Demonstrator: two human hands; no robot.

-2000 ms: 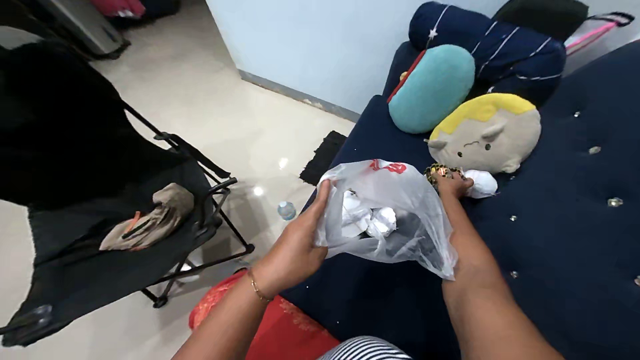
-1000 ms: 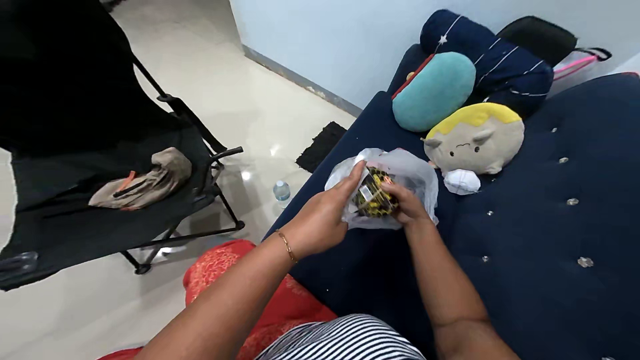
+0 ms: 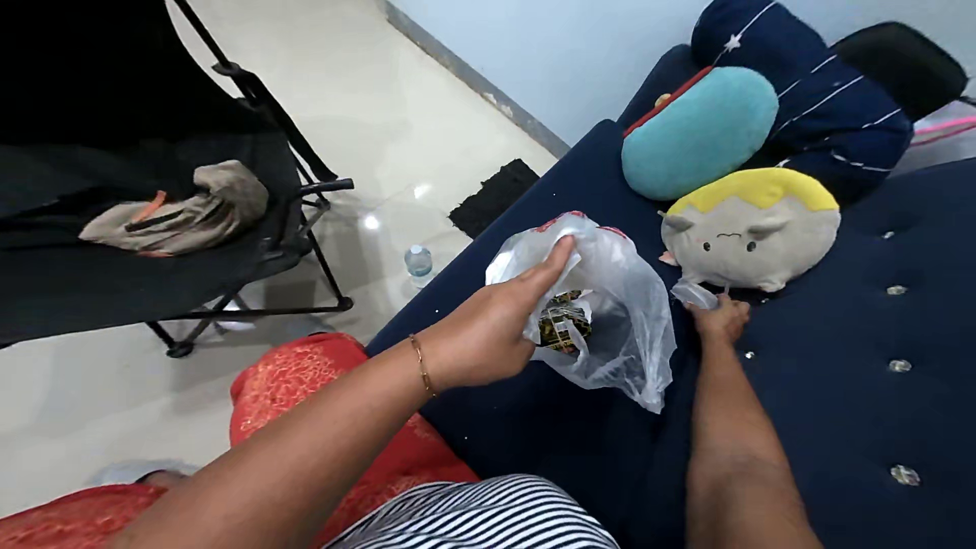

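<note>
My left hand [image 3: 496,328] grips the rim of a translucent plastic bag [image 3: 629,305] and holds its mouth open above the dark blue sofa. Inside the bag lies a black and yellow patterned packet [image 3: 564,324], partly covered by the plastic. To the right of the bag, my right hand [image 3: 720,314] has its fingers on a small whitish translucent item [image 3: 694,294], whose exact kind I cannot tell. That item lies just below a grey plush cushion with a yellow top [image 3: 751,229].
A teal cushion [image 3: 701,133] and a navy cushion with white lines [image 3: 831,107] rest at the back of the tufted sofa [image 3: 823,381]. Left stands a black folding chair [image 3: 152,282] with a beige cloth bag [image 3: 191,213]. A small bottle [image 3: 418,261] and black mat [image 3: 494,198] are on the floor.
The black and yellow packet, between both hands a second ago, now lies in the bag. My right hand has moved right, to where a white bundle lay below the grey cushion.
</note>
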